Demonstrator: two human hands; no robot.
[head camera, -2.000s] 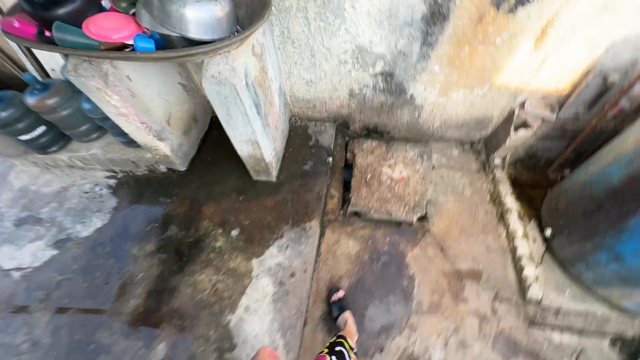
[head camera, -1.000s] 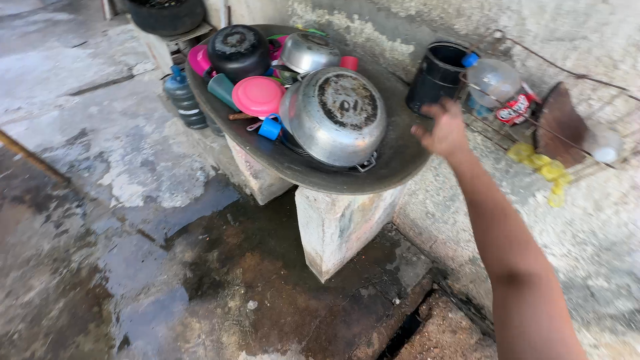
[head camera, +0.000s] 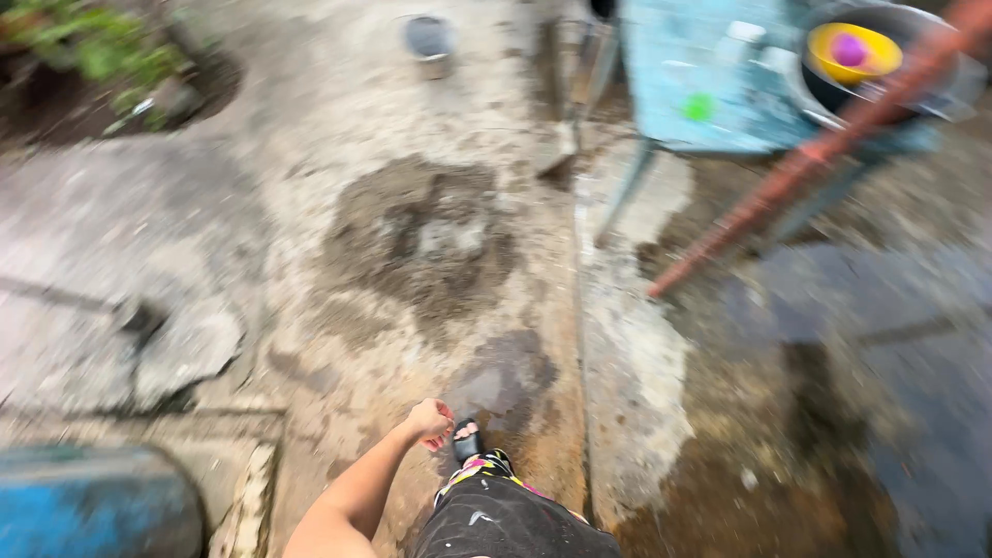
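My left hand (head camera: 432, 424) hangs in front of my body, just left of my sandalled foot (head camera: 466, 440). Its fingers are loosely curled and somewhat apart, and nothing shows in them. It touches no object; the wet concrete floor (head camera: 504, 380) lies below. My right hand is out of the picture. At the upper right, a light blue table (head camera: 674, 116) bears a metal basin (head camera: 961, 97) with a yellow bowl (head camera: 882, 56) and a purple item inside. A green item (head camera: 697, 107) and whitish containers lie beside it, blurred.
A reddish pole (head camera: 775, 194) slants across the right side, before the table. A grey bucket (head camera: 428, 39) stands on the floor at the top. Green plants (head camera: 85, 46) grow upper left. A blue drum (head camera: 85, 504) is lower left, near a low concrete kerb (head camera: 252, 496). Puddles lie at right.
The view has swung away from the wide basin of pots. One second ago an outstretched hand was at that basin's rim, near a black container; now my left hand is low before my body.
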